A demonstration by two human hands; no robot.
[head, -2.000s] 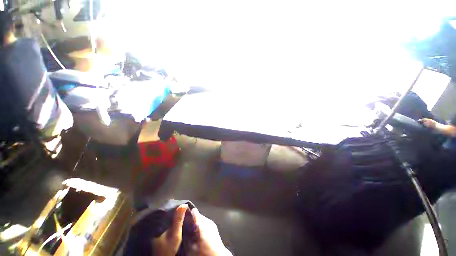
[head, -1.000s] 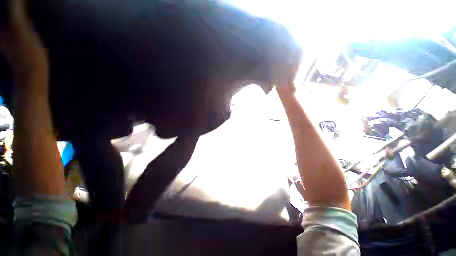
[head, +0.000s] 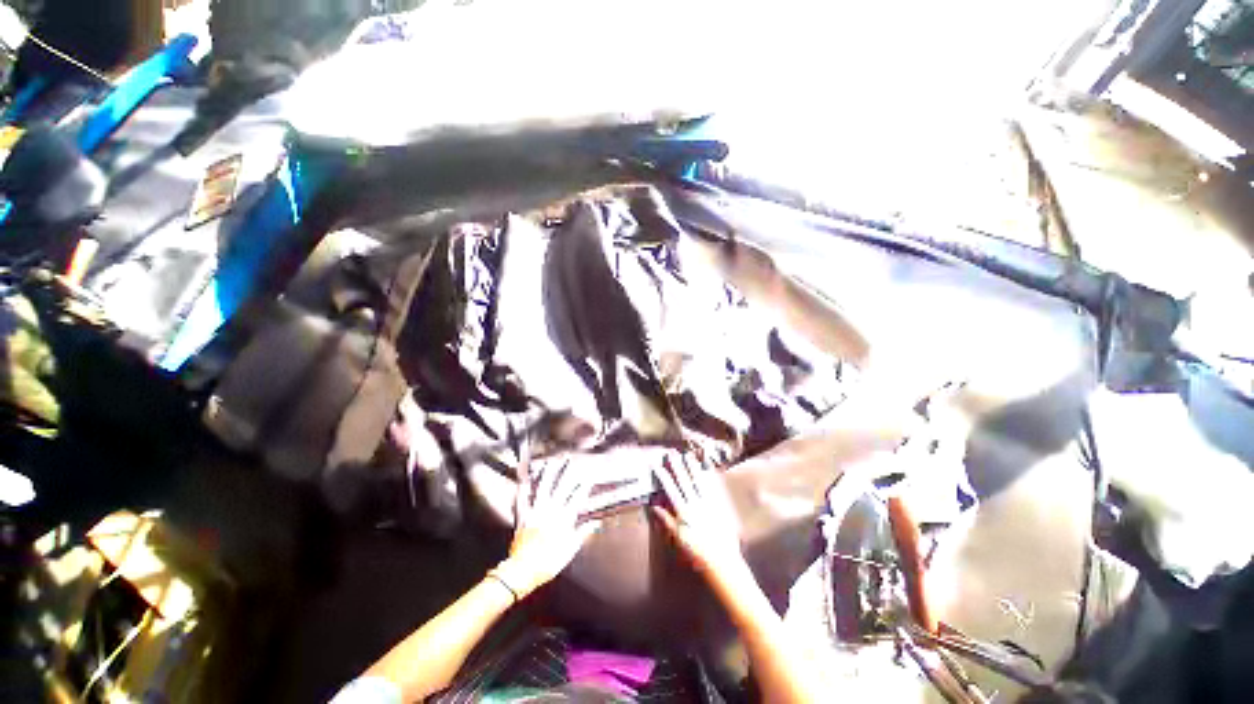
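Note:
A dark jacket lies spread on the table in front of me, with its glossy, wrinkled lining facing up. A matt dark part of it spreads to the left. My left hand lies on the garment's near part with its fingers apart. My right hand lies just to the right of it, also with its fingers apart. A pale narrow strip shows on the cloth between the hands. Strong glare hides the garment's finer details.
A blue-edged bag or sheet is at the left. A dark bar runs across behind the garment. A shiny clear packet and thin tools lie at the right. Yellowish boxes or scraps are at the lower left.
The dark garment, held up in front of me a second ago, now lies spread on the table. Both my hands have come down onto it and closer together. The view has tilted down.

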